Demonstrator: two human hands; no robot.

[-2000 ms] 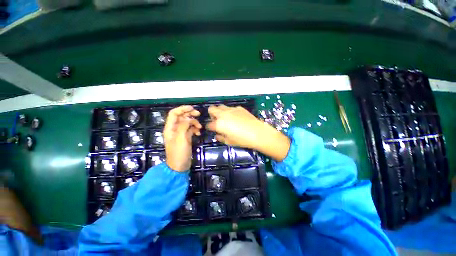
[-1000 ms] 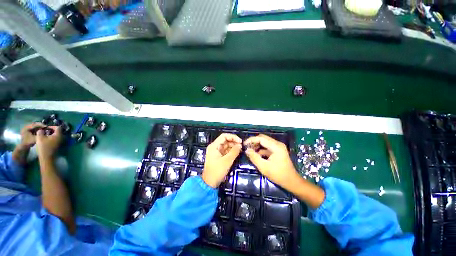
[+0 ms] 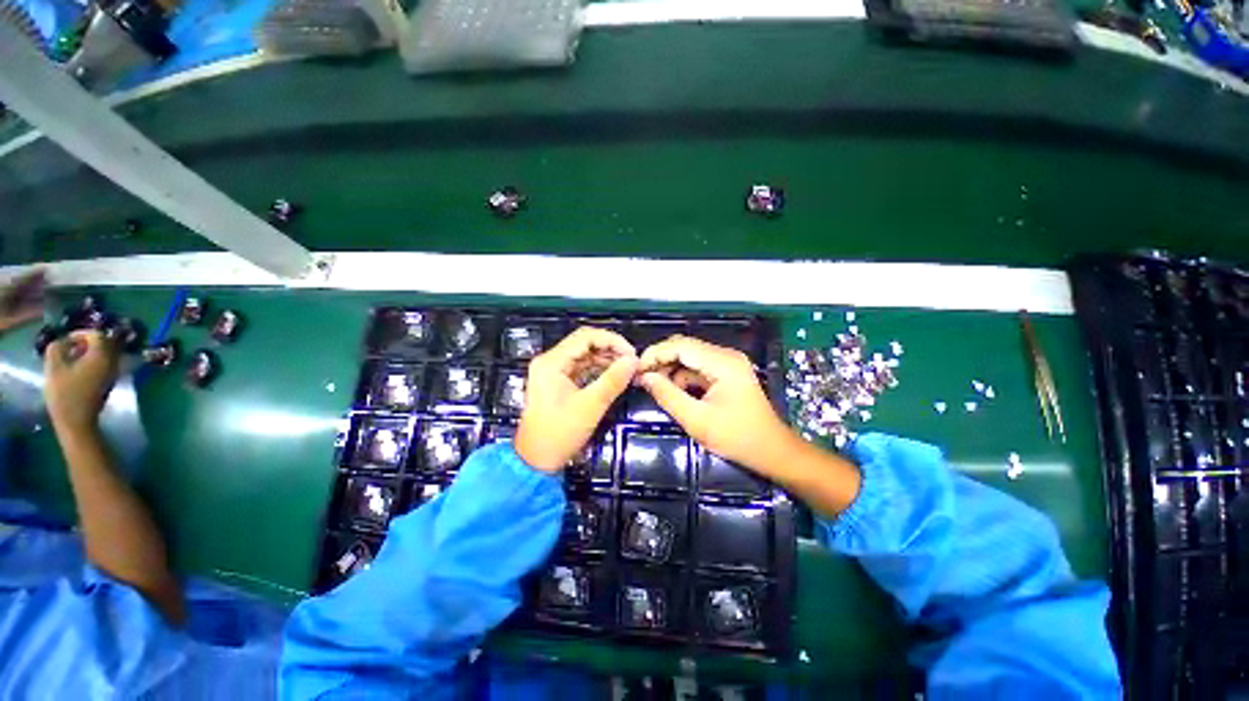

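Note:
My bare left hand is over the top middle of the black blister tray, fingers curled around a small dark module, mostly hidden. My bare right hand is just right of it, thumb and index finger pinched against the left fingertips. Whether a tiny piece is between them is too small to tell. Dark modules with pale tops sit in the tray's left columns and lower pockets; several pockets below my right hand are empty. A loose pile of tiny silvery-pink pieces lies right of the tray.
Brass-coloured tweezers lie right of the pile, beside stacked black trays. Beyond the white rail, modules sit on the green belt. At left, another person's hand is near loose modules and a thin blue item.
The view has shifted between frames. My hands stay together over the tray, fingertips now meeting. The neighbour's hands have moved apart since one second ago.

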